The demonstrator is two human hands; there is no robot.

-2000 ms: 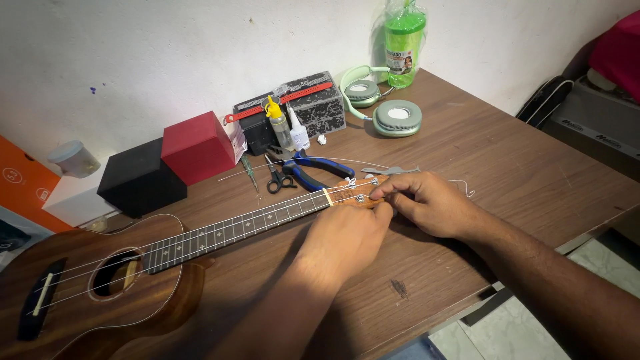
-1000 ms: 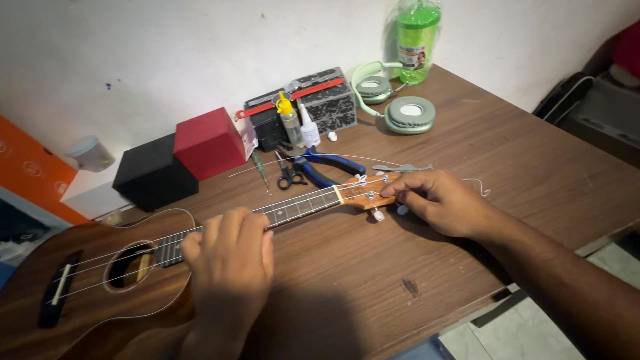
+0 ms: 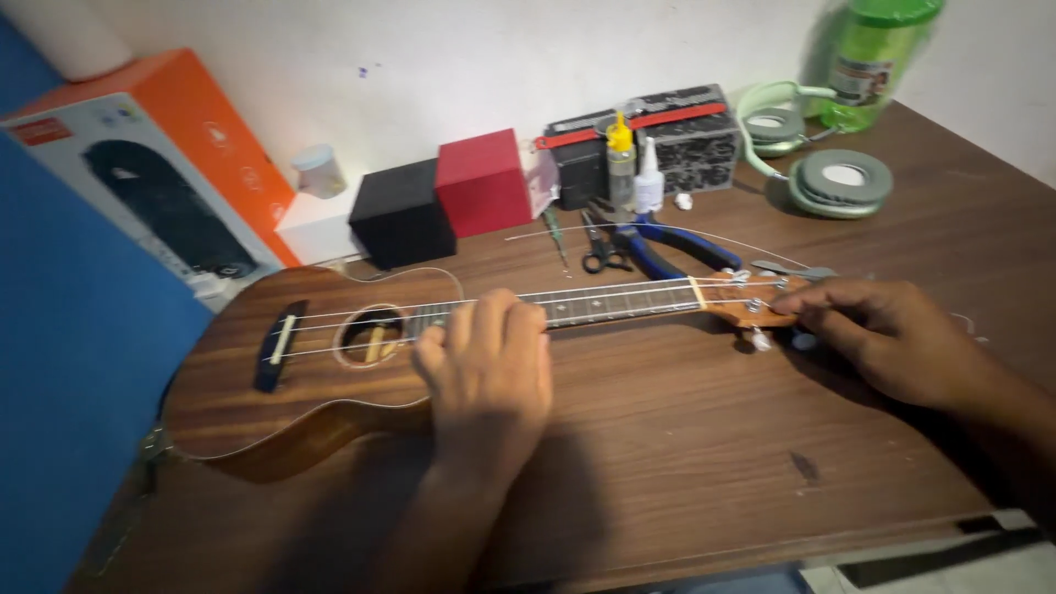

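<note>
A brown wooden ukulele [image 3: 239, 396] lies on the desk, its body at the left and its headstock [image 3: 730, 299] at the right. My left hand [image 3: 491, 371] rests over the strings and the lower fretboard near the sound hole, its fingertips hidden beneath it. At the end of the headstock, my right hand [image 3: 879, 330] pinches something small by a tuning post, perhaps a string end; the fingers hide it. White tuning pegs [image 3: 761, 339] stick out below the headstock. Blue-handled pliers [image 3: 681, 243] lie behind the neck, with a loose pale string [image 3: 577, 233] across them.
Behind the neck are small black scissors [image 3: 606, 257], a green-handled tool [image 3: 556, 233] and two small bottles [image 3: 648, 177]. Black and red boxes [image 3: 484, 183] line the wall. Pale green headphones [image 3: 841, 183] and a green tumbler [image 3: 870, 62] stand at the back right. The desk's front edge [image 3: 726, 553] runs below.
My left hand has moved from the headstock left along the neck toward the sound hole. My right hand has stayed at the headstock. The view has shifted to the left.
</note>
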